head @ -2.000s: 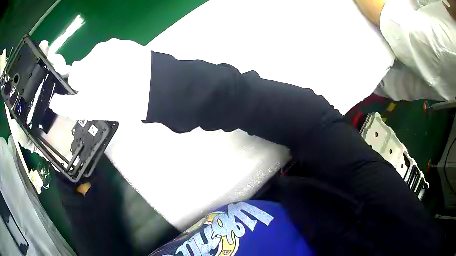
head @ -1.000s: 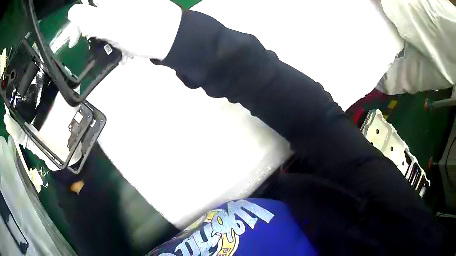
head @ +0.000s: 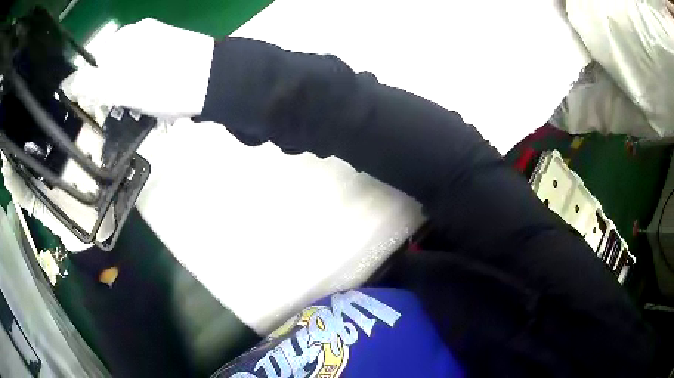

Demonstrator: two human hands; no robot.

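Observation:
My right hand, in a white glove, is at the upper left, its fingers on a blurred, dark phone frame. This frame is tilted over other dark, open-ended phone frames, which overlap; whether they touch is unclear. My left hand, in a white glove, is mostly hidden beneath the lower frames and appears to hold them from below. Its fingers cannot be made out.
A white mat lies under my right arm, with a green surface beyond. A person's pale sleeve is at the upper right. A white tray with dark slots stands low at the right. Pale clear plastic is at the lower left.
Two seconds ago my right hand was on the frames; it then lifted a frame up and away. It has since come back down and left with a frame over the others.

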